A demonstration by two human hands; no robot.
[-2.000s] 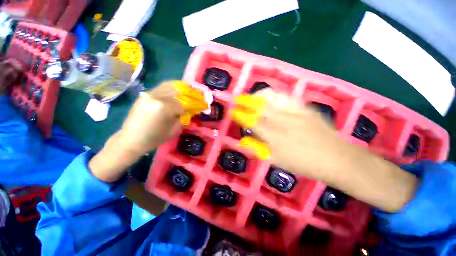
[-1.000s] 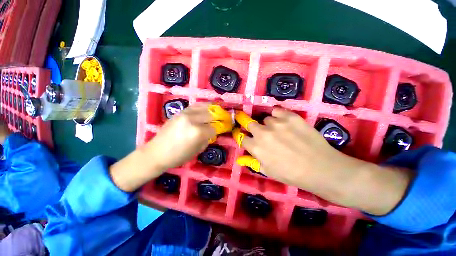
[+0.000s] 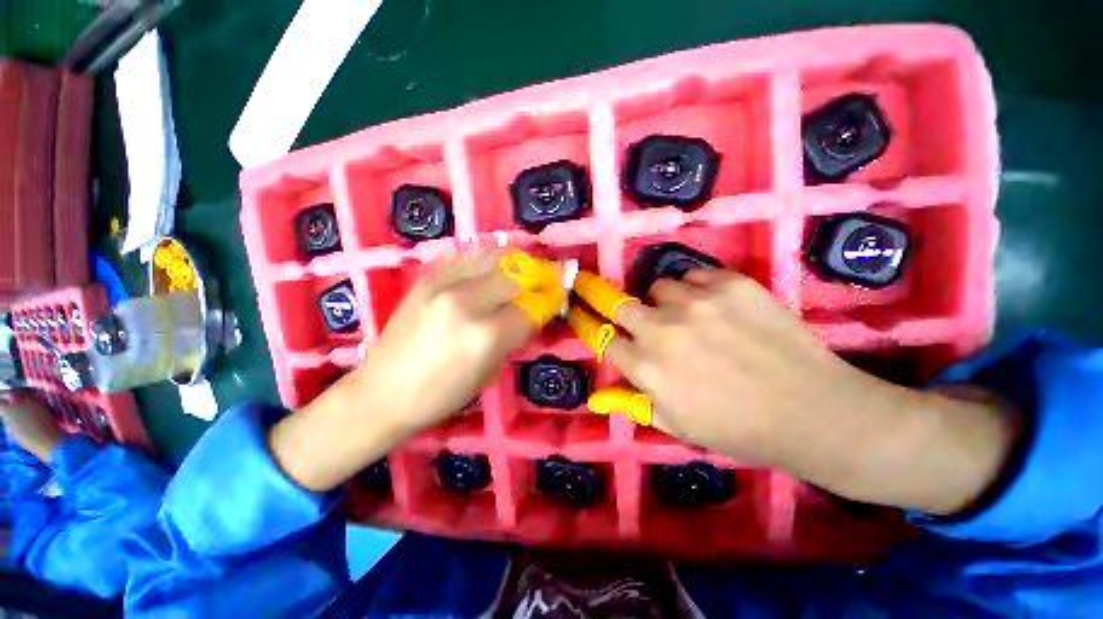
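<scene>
The pink-red foam tray [image 3: 786, 121] lies in front of me, with black lens units [image 3: 671, 171] in its square pockets. My left hand [image 3: 429, 333], with yellow finger cots, pinches a small white wipe pad [image 3: 569, 275] over the middle of the tray. My right hand [image 3: 726, 351] is beside it, its yellow-covered fingertips meeting the left ones at the pad. Whether the right fingers hold a unit there is hidden. My hands and forearms cover several pockets.
At the left are bottles [image 3: 163, 339], a metal dish with yellow finger cots [image 3: 175, 268], long white strips [image 3: 148, 145], stacked red foam [image 3: 42, 169] and another tray [image 3: 91, 308] by another person's blue sleeve [image 3: 91, 508]. A white strip [image 3: 302, 85] lies behind my tray.
The view has turned and shifted, so the tray appears tilted the other way. My hands, apart two seconds ago, now meet at the fingertips, as they did one second ago.
</scene>
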